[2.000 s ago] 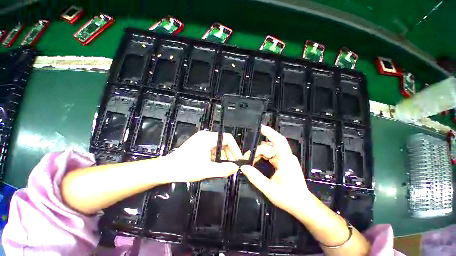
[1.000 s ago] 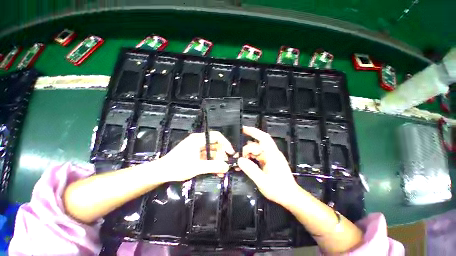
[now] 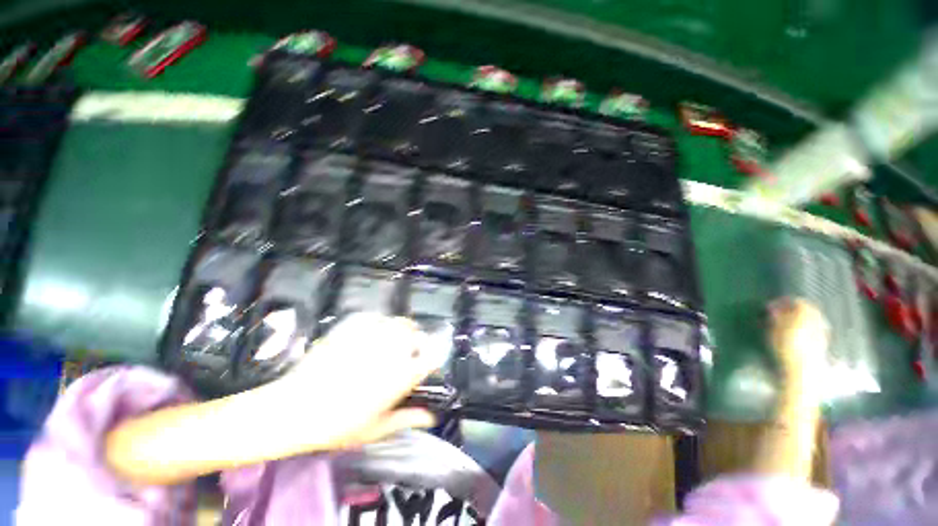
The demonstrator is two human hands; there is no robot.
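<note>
The frame is motion-blurred. The large black blister tray [image 3: 463,272] lies on the green bench with three rows of pockets; dark housings appear seated in its pockets. My left hand [image 3: 375,375] is over the near row, left of centre, fingers curled; a dark edge shows beneath it, but I cannot tell whether it holds a housing. My right hand [image 3: 800,334] is off the tray to the right, at the left edge of the clear component tray [image 3: 841,293]; its fingertips are too blurred to show whether they hold anything.
Red-edged phone assemblies [image 3: 395,58] lie on the green belt beyond the tray. Another black tray [image 3: 23,175] is at the far left. A pale blurred bar [image 3: 823,164] slants in at upper right. Brown cardboard [image 3: 607,467] shows below the bench edge.
My hands have separated: the left has moved down and left to the tray's near row, the right far right to the clear tray. The raised housing between them is no longer visible there.
</note>
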